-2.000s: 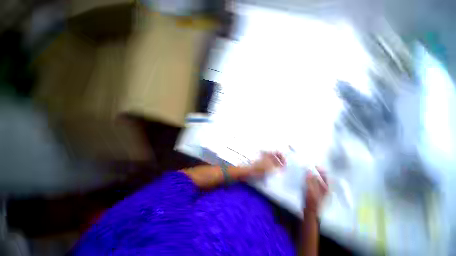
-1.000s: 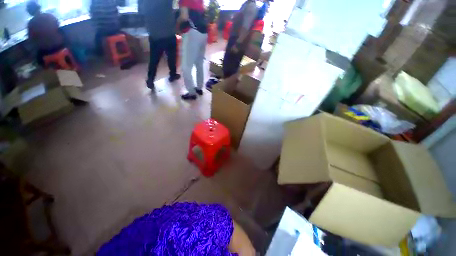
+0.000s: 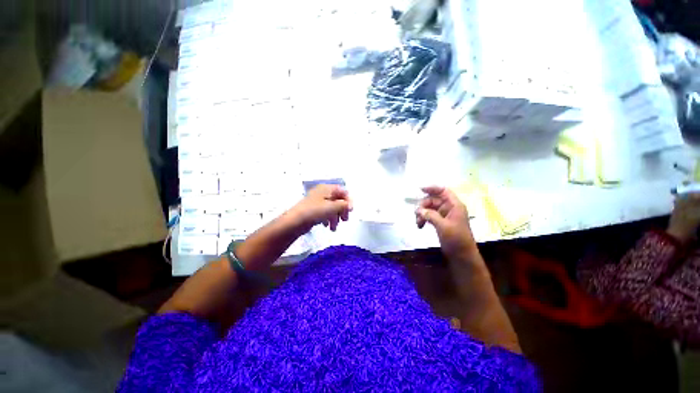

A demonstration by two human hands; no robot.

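Observation:
My left hand (image 3: 330,206) is over the white table near its front edge, fingers curled. A small grey-blue flat piece (image 3: 323,184) shows just behind it. My right hand (image 3: 443,213) is to the right, its thumb and fingertips bent close together. Glare hides whether either hand pinches a small or clear thing. Rows of white cartons (image 3: 245,157) lie flat on the left of the table. A black bundle in shiny clear plastic (image 3: 407,84) lies behind the hands.
Stacked white cartons (image 3: 522,109) stand right of the bundle. Yellow strips (image 3: 495,206) and yellow cut-outs (image 3: 587,160) lie at the right. An open brown box (image 3: 100,173) is at the left. Another person's patterned sleeve (image 3: 652,280) and a red stool (image 3: 556,292) are at the right.
The view has swung from the room, with its floor, red stool and people, back to the table. Both hands are now in view over the table.

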